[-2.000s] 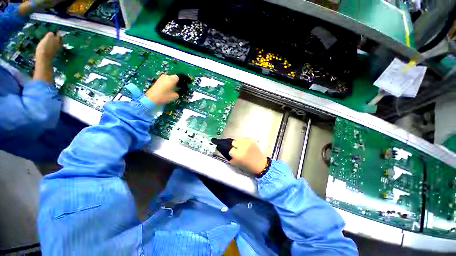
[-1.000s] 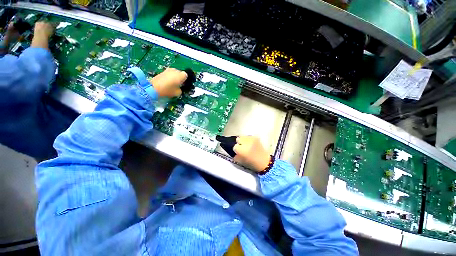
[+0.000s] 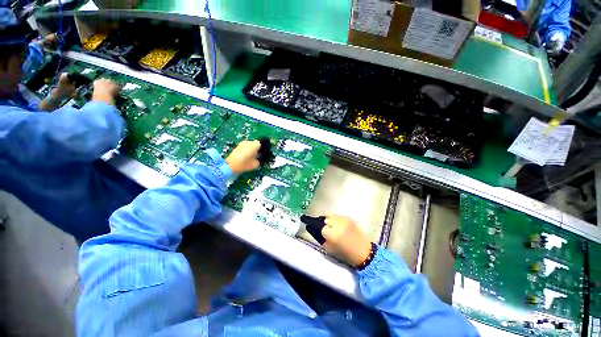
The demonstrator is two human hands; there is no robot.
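Note:
A green circuit board [image 3: 290, 172] with white patches and small parts lies on the conveyor in front of me. My left hand [image 3: 246, 155], with black finger cots, is over the middle of this board. Its fingertips are bunched near the small parts, and I cannot tell if they hold one. My right hand [image 3: 339, 235], also with black finger cots, is at the board's near right corner, fingertips pointing left at its edge. No held part can be made out there.
Black component bins [image 3: 369, 99] stand behind the rail [image 3: 369, 146]. The conveyor bed [image 3: 352, 192] shows between my board and another board [image 3: 494, 260] at right. A co-worker's sleeve [image 3: 62, 135] is at left. A cardboard box [image 3: 408, 29] and paper sheets [image 3: 542, 141] are beyond.
The view has tilted up, showing more of the shelf, box and co-worker. My hands keep about the same places at the board. The co-worker's hands have shifted.

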